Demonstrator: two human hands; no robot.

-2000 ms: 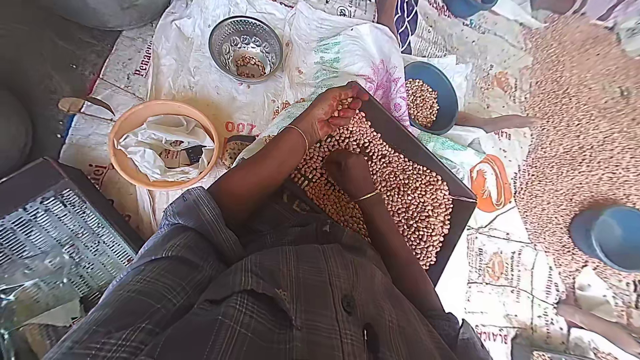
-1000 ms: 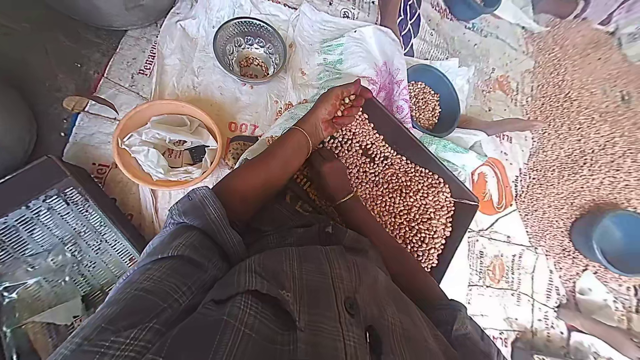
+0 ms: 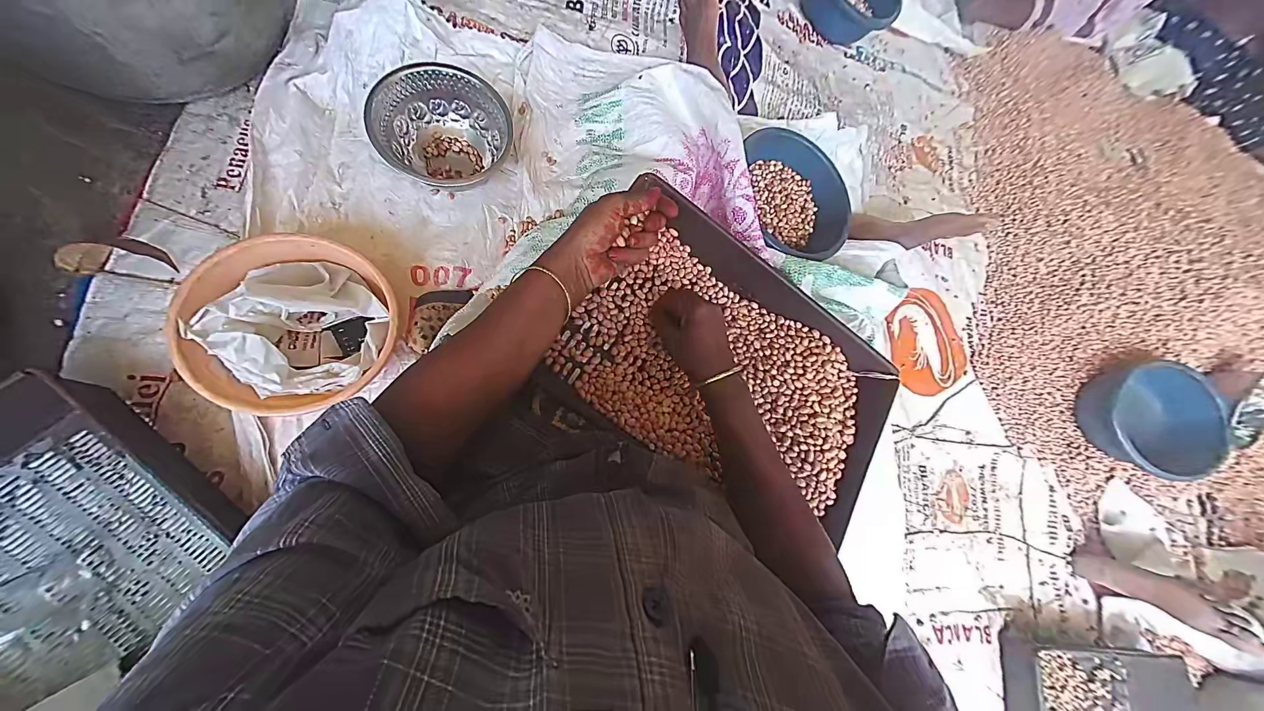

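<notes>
Shelled peanuts (image 3: pixel 790 365) cover most of a dark, rectangular sieve tray (image 3: pixel 859 464) in front of me. My left hand (image 3: pixel 617 237) is palm up near the tray's far corner, its fingers curled around a few peanuts. Over the middle of the peanuts is my right hand (image 3: pixel 691 331), back upward and fingers bent down; whether it holds any is hidden. A thin bangle circles each wrist. Slots of the tray's bottom show near its left side.
Left lie an orange basin (image 3: pixel 183 346) with a white bag and a slotted metal tray (image 3: pixel 99 513). Beyond are a metal bowl (image 3: pixel 380 118) and a blue bowl (image 3: pixel 839 197) with peanuts. A large peanut heap (image 3: pixel 1116 217), another blue bowl (image 3: pixel 1165 420) and other people's limbs are at right.
My right hand has moved from beside my left wrist, one second ago, rightward over the middle of the peanuts. My left hand stays near the far corner.
</notes>
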